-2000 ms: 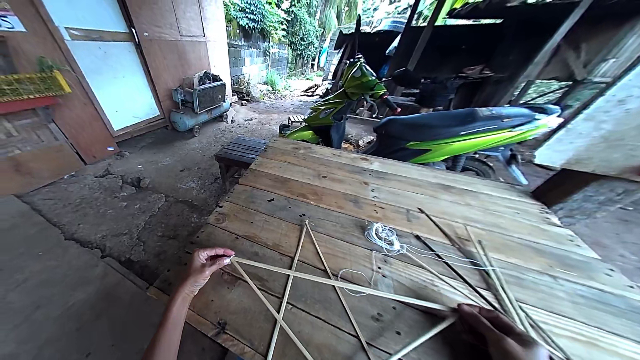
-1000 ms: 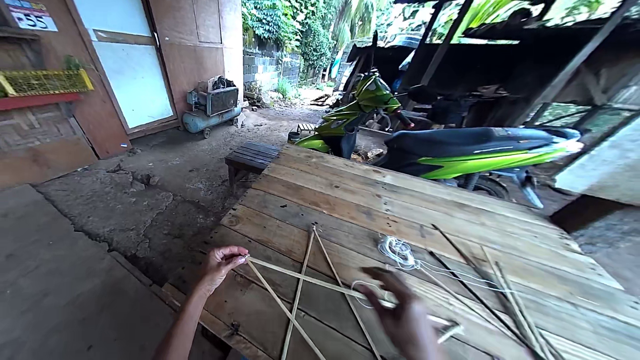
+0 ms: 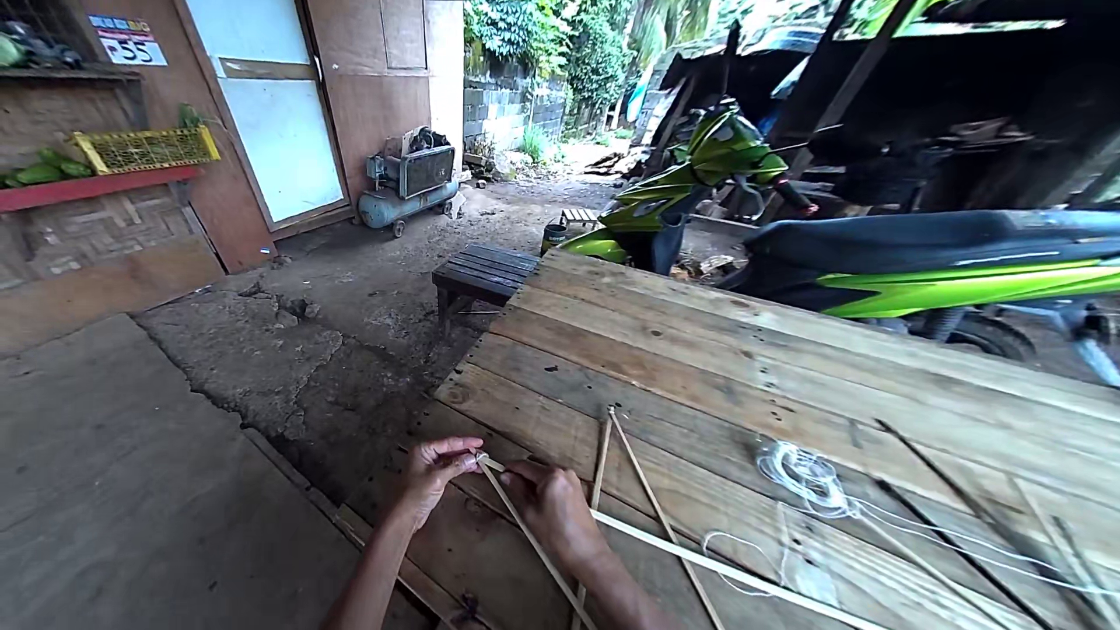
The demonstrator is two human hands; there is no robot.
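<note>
My left hand (image 3: 433, 479) pinches the tied corner where two thin split-bamboo strips meet, above the near left edge of a wooden plank table (image 3: 604, 324). Close to that corner, my right hand (image 3: 551, 507) grips the light bamboo strip (image 3: 700, 557), which runs on toward the lower right. The other strip (image 3: 534, 538) slants down from the corner. Beyond my right hand, a second pair of strips (image 3: 643, 468) lies joined at the top in a narrow V. A bundle of white string (image 3: 803, 475) rests right of them, with loose strands trailing.
Dark thin sticks (image 3: 954, 542) lie at the table's right. A low slatted bench (image 3: 486, 271) stands at the far left corner. A green motor scooter (image 3: 875, 271) is parked behind the table. An air compressor (image 3: 407, 188) stands near the door.
My right hand has moved left from the far part of the strip to the tied corner, beside my left hand. My left hand has stayed at that corner.
</note>
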